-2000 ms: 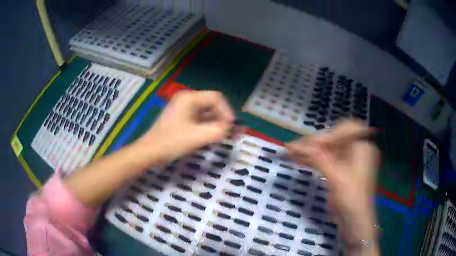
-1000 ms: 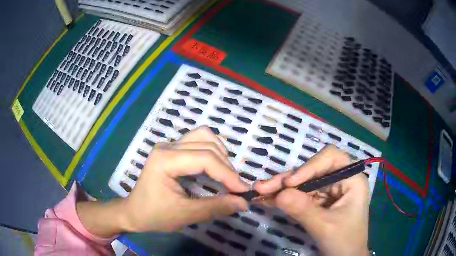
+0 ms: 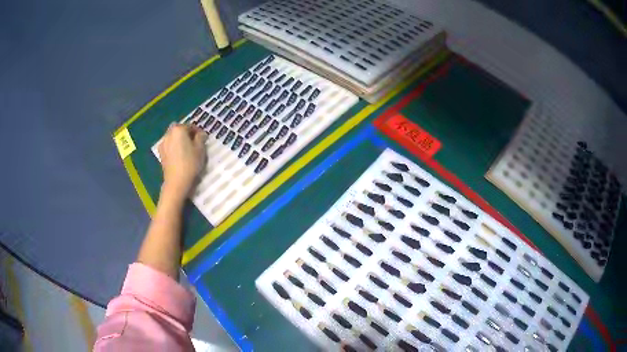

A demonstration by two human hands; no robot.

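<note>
My left hand (image 3: 182,155) is over the left edge of the left foam tray (image 3: 227,196), fingertips down at the end of a row of dark parts. Whether it holds a part is hidden by the fingers. The left tray has slanted black parts (image 3: 258,110) in its upper portion and bare slots toward the near end. The main foam tray (image 3: 275,283) lies at the lower right with rows of dark parts, a few slots near its upper right side looking tan. My right hand is out of the picture, and no probe shows.
Stacked foam trays (image 3: 371,89) stand at the top behind the left tray. Another white tray (image 3: 515,161) at the right has dark parts crowded on its right side. A red label (image 3: 412,136), a yellow label (image 3: 125,142) and yellow, blue and red tape mark the green mat.
The view has swung left. My left hand has gone from beside my right hand over the main tray to the left tray. My right hand and the wired probe have left the picture.
</note>
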